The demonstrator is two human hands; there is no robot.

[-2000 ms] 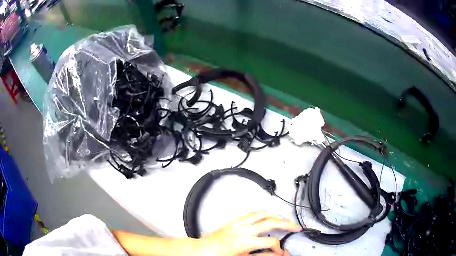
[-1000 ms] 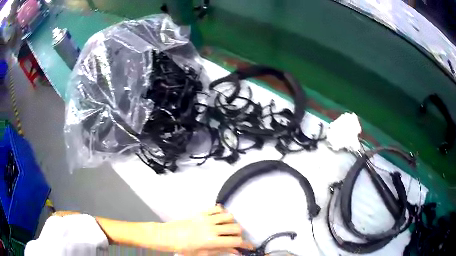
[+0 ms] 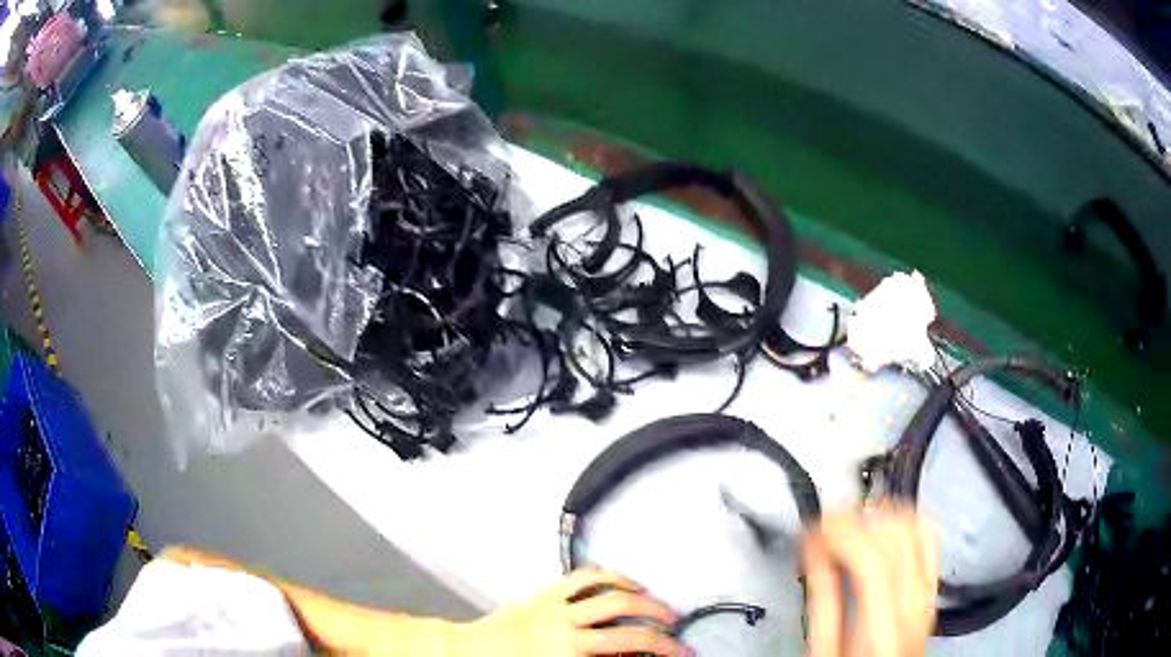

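Observation:
A black padded headband (image 3: 687,434) lies as an arch on the white mat (image 3: 398,507), one end reaching down to my left hand. My left hand (image 3: 584,622), cut off by the bottom edge, has its fingers closed around a thin black yoke (image 3: 722,611), whose curved arm sticks out to the right. My right hand (image 3: 876,578) is blurred at the headband's right end; whether it grips it cannot be told. A small dark blurred shape shows inside the arch.
A clear plastic bag (image 3: 263,244) spills a pile of black yokes (image 3: 437,282). Another headband (image 3: 771,244) lies on loose yokes. At right are stacked headbands (image 3: 909,449), a black-handled tool (image 3: 999,469) and a white wad (image 3: 895,321). A blue bin (image 3: 64,481) stands at left.
My right hand has come into view at the headband's right end. My left hand has moved left since the earliest frame and stays low by the headband's left end. The view has shifted.

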